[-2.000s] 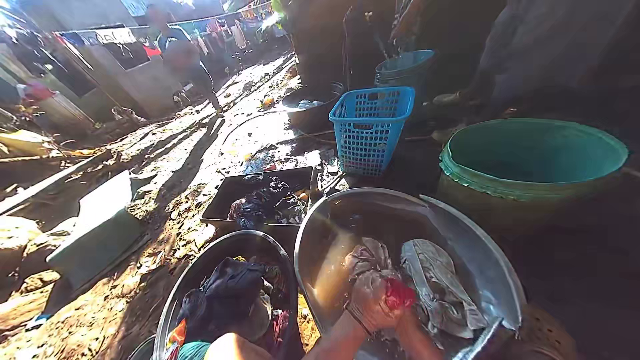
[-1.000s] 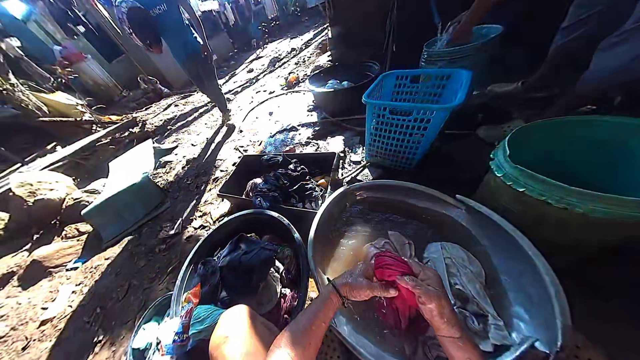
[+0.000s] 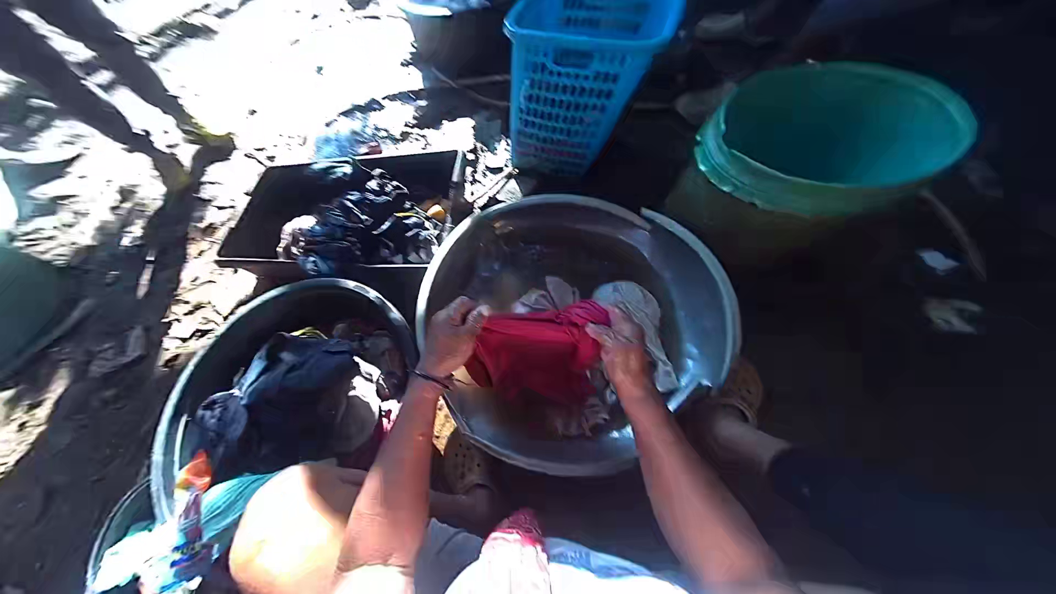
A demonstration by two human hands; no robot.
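My left hand (image 3: pixel 452 337) grips one end of a red cloth (image 3: pixel 540 351), and my right hand (image 3: pixel 620 351) grips the other. The cloth is stretched between them above a wide round metal basin (image 3: pixel 701 272) with a split rim. Murky water lies in the basin, with a grey-white garment (image 3: pixel 639 309) at its right side and a paler cloth partly hidden behind the red one. A dark band circles my left wrist. Left of the basin, a round tub (image 3: pixel 186 388) holds dark and light clothes (image 3: pixel 293 392).
A black rectangular tray (image 3: pixel 268 206) of dark clothes lies beyond the tub. A blue plastic laundry basket (image 3: pixel 569 91) stands behind the basin. To the right is a large green bucket (image 3: pixel 833 186). A plastic packet (image 3: pixel 190 528) rests at lower left. Shoes flank the basin.
The red cloth was bunched up in my hands; now my hands are farther apart and it is spread between them. The view has tilted down, and the walking person is out of sight.
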